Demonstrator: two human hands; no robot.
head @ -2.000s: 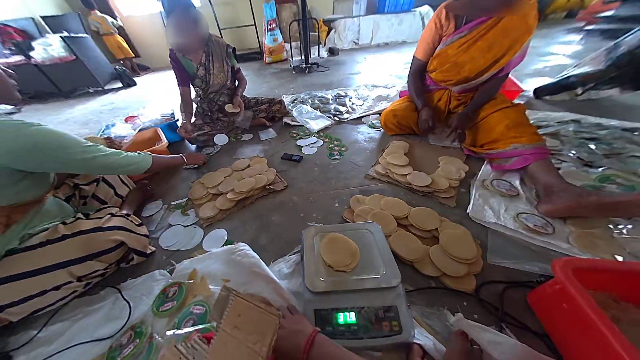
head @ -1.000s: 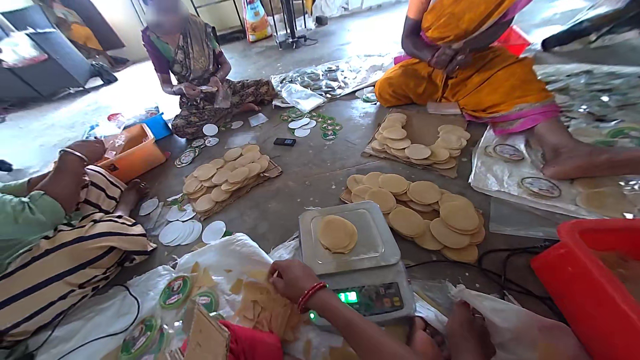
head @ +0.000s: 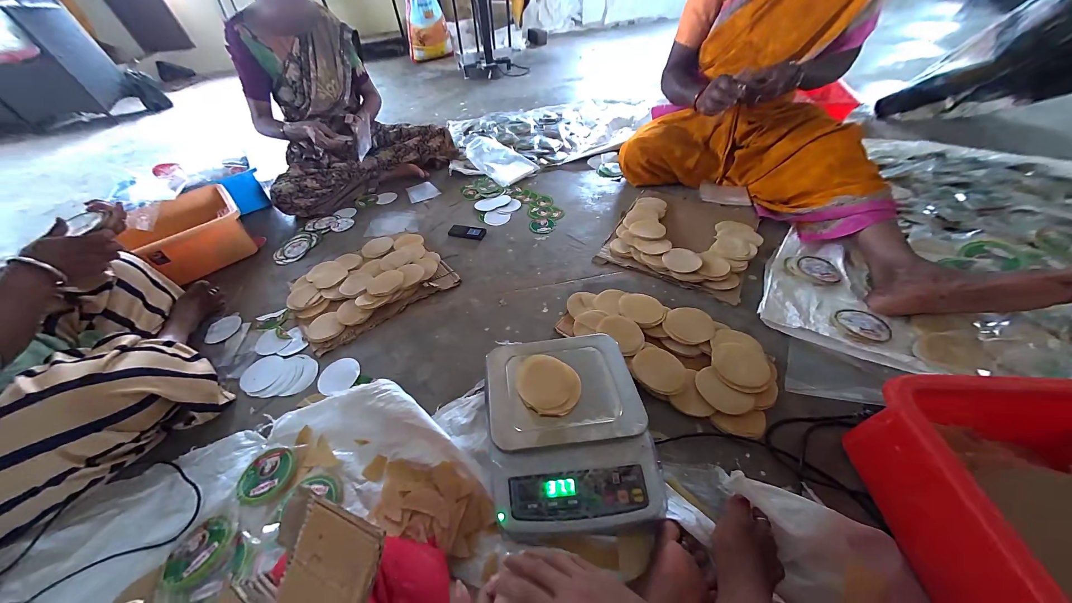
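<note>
My right hand (head: 557, 576) is low at the bottom edge, just below the digital scale (head: 578, 517); its fingers point left and its palm is hidden. Of my left hand only what looks like a fingertip (head: 460, 592) shows beside a red cloth (head: 410, 574). A small stack of thin tan discs (head: 548, 385) lies on the scale's metal pan, above a lit green display. Left of the scale is a heap of tan broken pieces (head: 431, 502) on white sheeting. A piece of corrugated cardboard (head: 331, 557) stands in front of it, near green round labels (head: 197, 553).
Overlapping tan discs (head: 691, 327) lie behind the scale; more cover cardboard sheets (head: 435, 285) farther off. A red plastic tub (head: 871, 444) is at right, with black cables (head: 804, 452) beside it. Bare feet (head: 747, 544) are close to the scale. Three people sit around, one near an orange crate (head: 226, 239).
My right hand has left the heap of broken pieces and moved down and right to the bottom edge. At left, the seated person's hands have come up near the orange crate.
</note>
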